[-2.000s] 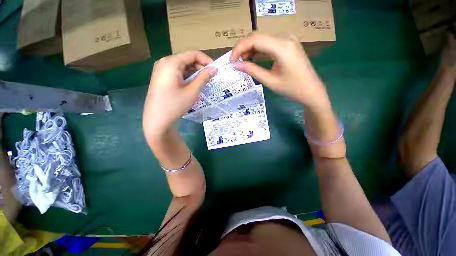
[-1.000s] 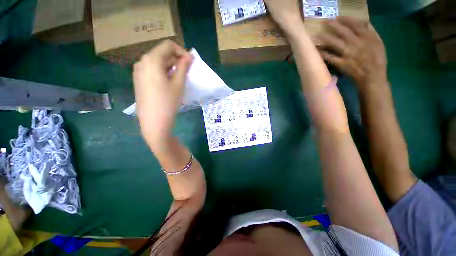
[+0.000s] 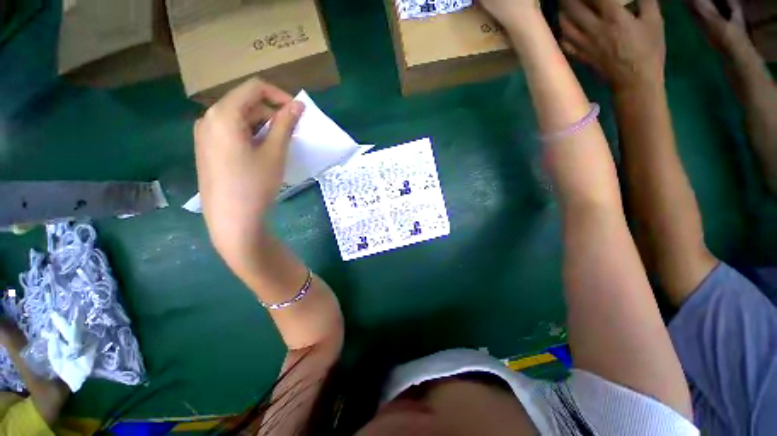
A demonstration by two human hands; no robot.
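Observation:
My left hand [image 3: 247, 166] holds a white backing paper [image 3: 317, 146] pinched between thumb and fingers, its blank side showing, above the green bench. A printed label sheet [image 3: 388, 200] with several blocks lies flat to the right of it, one corner near the backing paper. My right hand [image 3: 511, 10] reaches to a brown carton [image 3: 451, 53] at the top, at its right end; the fingers are cut off by the picture's edge. A white product label [image 3: 433, 7] shows on that carton, left of my right hand.
More cartons [image 3: 256, 47] stand at the top left. A metal bar [image 3: 81, 203] juts in from the left above bagged cables [image 3: 81, 306]. Another person's hand [image 3: 618, 38] is right beside my right hand; another hand is at the top right. A yellow sleeve shows at bottom left.
My right hand has left the backing paper and reached up to the carton. My left hand has moved left with the backing paper. Another person's hand has come in at the right.

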